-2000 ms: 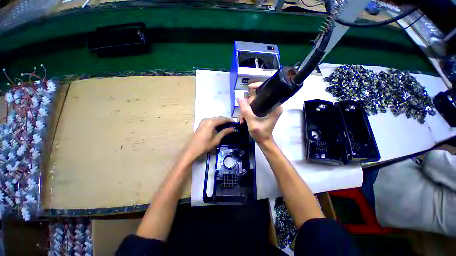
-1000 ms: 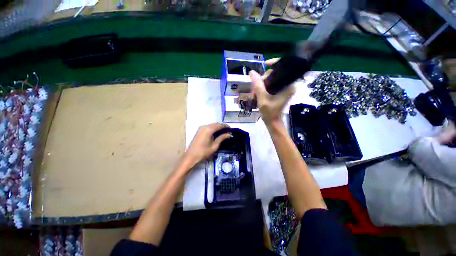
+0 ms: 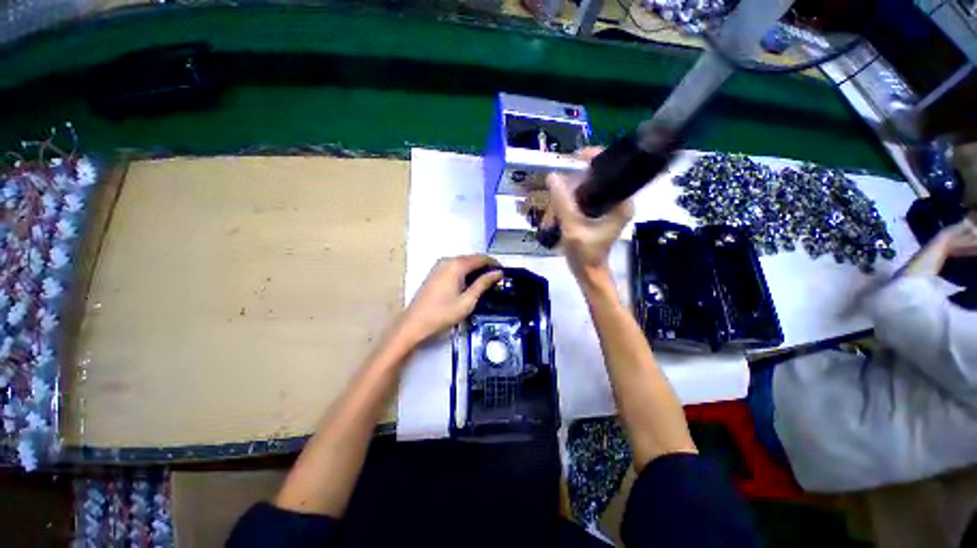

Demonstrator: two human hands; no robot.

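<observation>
A glossy black housing [image 3: 504, 359] with a round pale opening and a grid of slots lies on the white sheet in front of me. My left hand [image 3: 452, 294] rests on its far left corner, thumb and fingers around the edge by a small part. My right hand [image 3: 584, 227] grips a thick black electric screwdriver [image 3: 625, 173], tilted, a little blurred, its lower end in front of the blue-and-white screw feeder [image 3: 497, 177]. The feeder stands behind the housing. The exact tip and any screw are too small to tell.
Two black housings [image 3: 675, 284] lie side by side at right, with a heap of small metallic parts [image 3: 782, 203] behind. A grey arm [image 3: 707, 86] slants above the screwdriver. White wired components [image 3: 38, 289] lie far left. A green belt [image 3: 321, 86] carries another housing. A person's sleeve [image 3: 916, 310] is at right.
Since two seconds ago, my right hand and the screwdriver have moved from the housing's far end to the feeder's front. My left hand stays on the housing. The housing on the belt has moved left.
</observation>
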